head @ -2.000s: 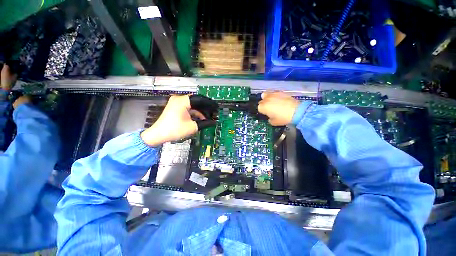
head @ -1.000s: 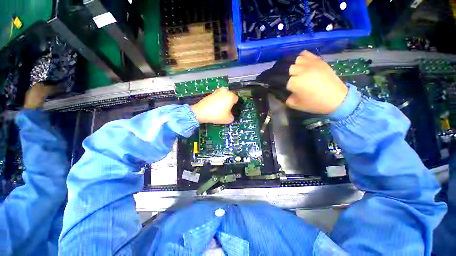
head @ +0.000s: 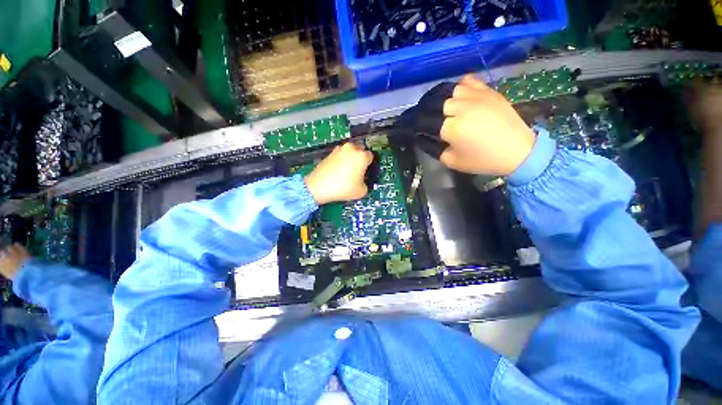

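Note:
The green circuit board (head: 360, 225) lies in a black pallet (head: 297, 265) on the conveyor. My left hand (head: 342, 172) is over the board's upper left part, fingers curled at a small dark part near the board's upper edge; its fingertips are partly hidden. My right hand (head: 484, 130) is closed on a dark clump (head: 431, 119), seemingly black capacitors, just right of the board's upper edge and apart from the board. A narrow green strip board (head: 307, 134) lies at the pallet's far edge.
A blue bin (head: 451, 51) of black cylinders stands behind the rail (head: 237, 138). A tan block (head: 279, 71) is left of it. Another board (head: 590, 130) lies right. Neighbours' hands show at left (head: 12, 259) and right (head: 707, 103).
Over two seconds my right hand has moved outward from the board with the dark clump, and my left hand has come onto the board. The view has shifted. The left neighbour's hand has left the parts bin.

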